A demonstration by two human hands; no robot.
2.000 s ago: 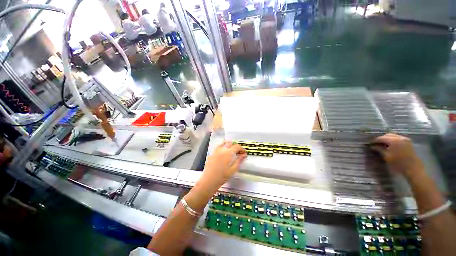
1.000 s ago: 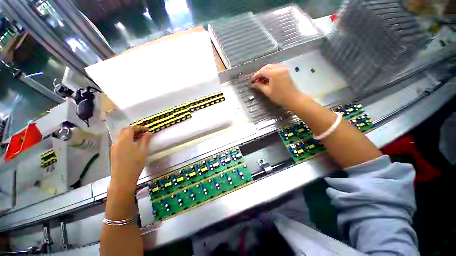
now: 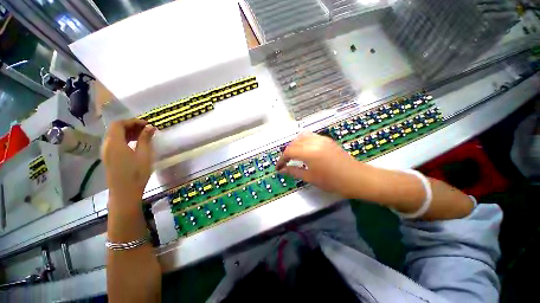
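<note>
A green PCB panel [image 3: 237, 198] with blue, yellow and white parts lies between the metal rails. A second panel [image 3: 391, 127] lies to its right. My right hand [image 3: 317, 163] is over the right end of the first panel, fingertips low at the boards; whether it holds a part cannot be told. My left hand [image 3: 131, 148] is at the left end of the yellow-and-black component rows [image 3: 204, 102] on white foam [image 3: 219, 133]; its fingertips are close together, and what they hold is too small to tell. A clear ribbed tray [image 3: 308, 77] lies right of the foam.
Stacked clear trays [image 3: 287, 21] stand behind, and another ribbed tray [image 3: 438, 38] is at the right. Loose dark components [image 3: 353, 48] lie on the white surface between trays. At the left are a red tray [image 3: 13, 144] and a pale bottle [image 3: 74, 141]. A metal rail edge [image 3: 237, 228] runs in front.
My right hand has moved from the clear tray down to the panel. My left hand stays by the yellow-and-black rows. The two panels, apart before, now show close together. The view has shifted slightly.
</note>
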